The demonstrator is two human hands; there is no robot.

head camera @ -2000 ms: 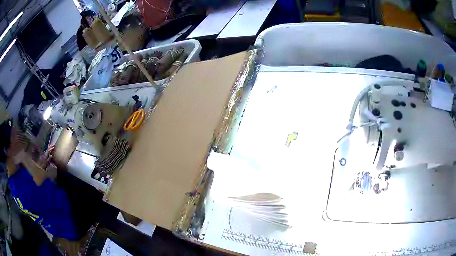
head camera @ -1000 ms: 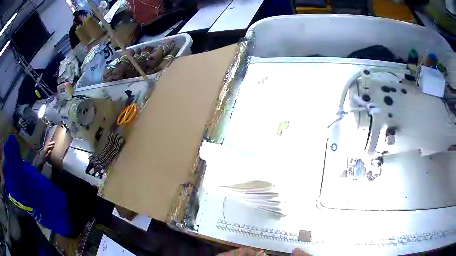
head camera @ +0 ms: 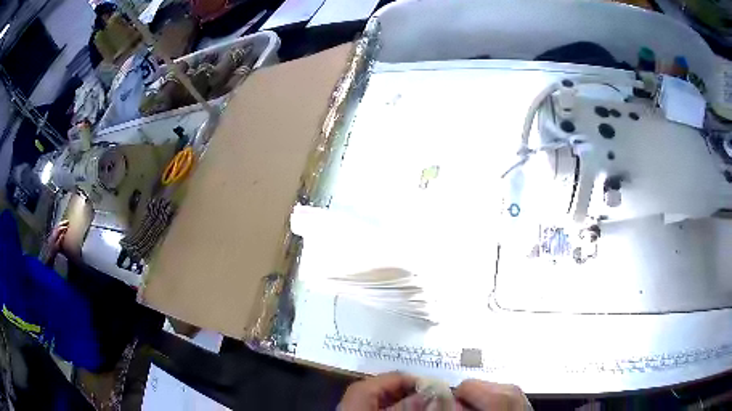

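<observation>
My left hand [head camera: 376, 393] and my right hand [head camera: 491, 395] are at the bottom edge of the picture, just below the table's front rim, and are cut off by it. Their fingers meet around a small, pale, crumpled fabric piece [head camera: 433, 392], and both hands hold it. Most of the piece is hidden or out of the picture. A stack of fanned white fabric layers [head camera: 385, 290] lies on the white table [head camera: 401, 168], beyond the hands and a little to the left.
A brown cardboard sheet [head camera: 241, 185] with shiny tape lies left. A white sewing machine [head camera: 634, 160] stands right. A small brown square [head camera: 471, 357] sits on the ruler scale. Orange scissors [head camera: 178, 165] lie on the neighbouring table. A person in blue [head camera: 40, 297] is far left.
Both hands have come up into view at the bottom with the pale fabric piece between them. The view has shifted, so the table sits higher and further left. The fanned stack looks unchanged.
</observation>
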